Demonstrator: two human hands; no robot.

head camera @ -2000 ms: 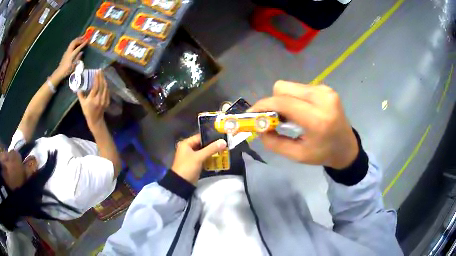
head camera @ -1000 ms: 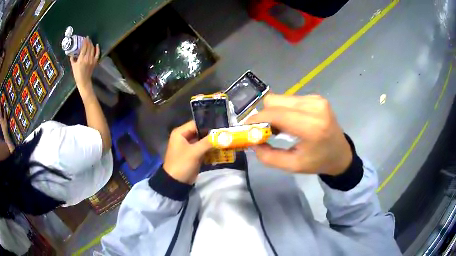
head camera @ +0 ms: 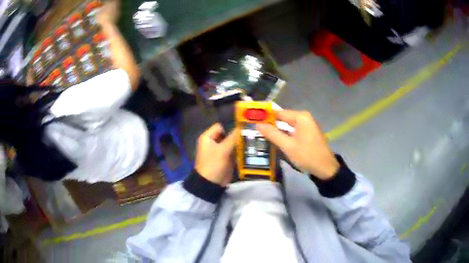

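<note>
A yellow-orange handheld product point(head camera: 255, 149) with a red oval at its top and a dark middle is held upright in front of my body. My left hand point(head camera: 216, 154) grips its left side. My right hand point(head camera: 301, 141) is on its right side, with the thumb over its face. A bit of white cloth point(head camera: 284, 125) shows at my right fingers. Dark-faced flat items show blurred behind the product; their edges are hard to tell.
A person in a white top point(head camera: 97, 126) sits at the green bench point(head camera: 205, 20), reaching over a tray of orange-red products point(head camera: 69, 49). A carton with shiny plastic point(head camera: 241, 72) lies ahead. A blue stool point(head camera: 172, 149) and red stool point(head camera: 349, 61) stand on the floor.
The yellow product is turned from its edge with round spots to its broad face with the red oval. My hands are closer together. The view has swung, so the surroundings shift rightward.
</note>
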